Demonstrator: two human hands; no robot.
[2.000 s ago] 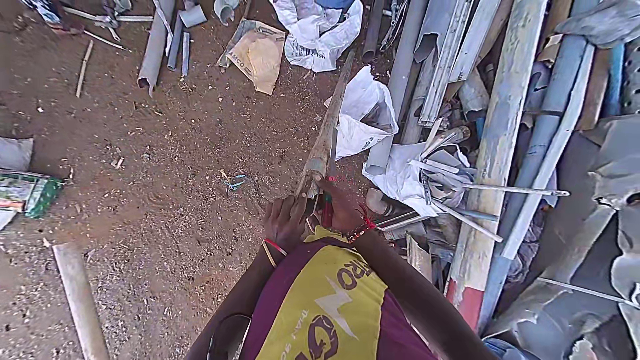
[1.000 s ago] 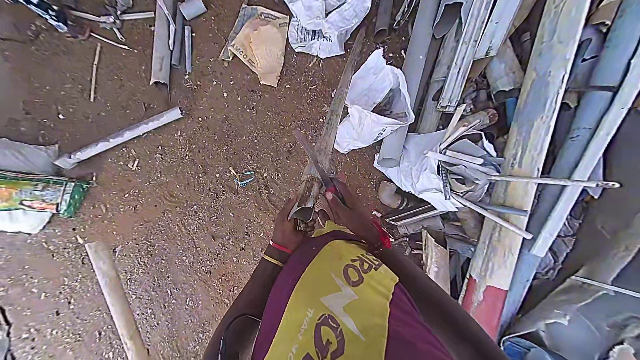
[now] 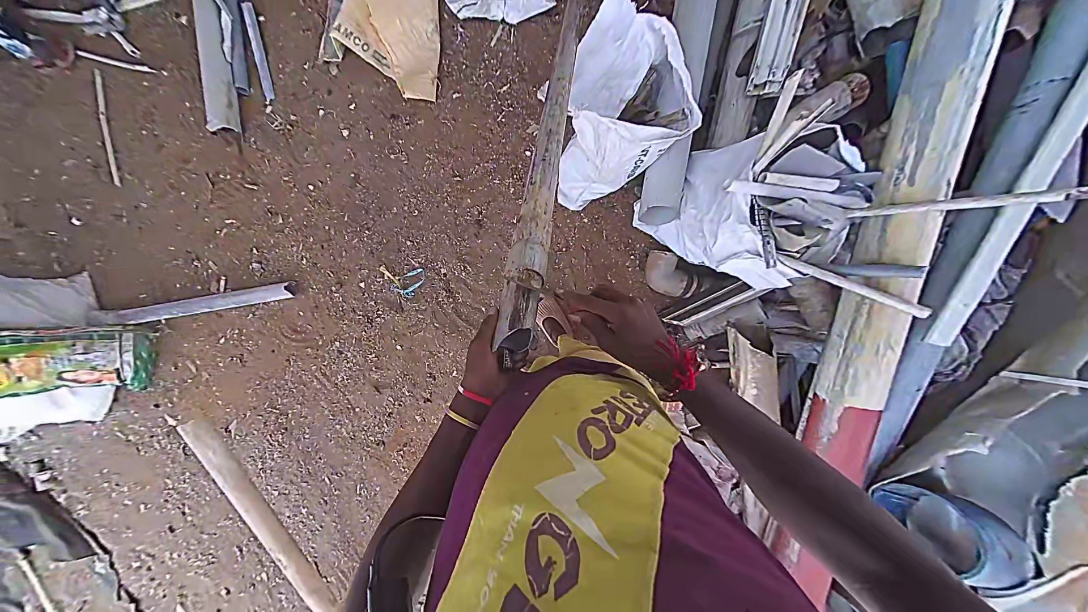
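A long, dirty plastic pipe (image 3: 544, 191) runs from the top centre to just in front of my body, its open, jagged end facing me. Low on the left side of that end, my left hand (image 3: 484, 361) grips it, the fingers partly hidden beneath. On the right of the pipe end is my right hand (image 3: 616, 327), fingers bent around a small pinkish-brown piece (image 3: 554, 319) that lies close against the pipe; what the piece is cannot be told. A dark ring-like mark or cut edge shows around the pipe a little above the hands.
White sacks (image 3: 586, 161) stand to the right, one holding plastic strips (image 3: 799, 191). Beyond are long pipes and a post with a red-painted end (image 3: 837, 442). Leftward on the soil lie a split grey pipe (image 3: 204, 303), a pale pipe (image 3: 255, 510) and a printed sack (image 3: 68, 361).
The saw-like blade seen over the pipe one second ago no longer shows. A split grey pipe, absent from the left ground two seconds ago, lies there since the middle frame.
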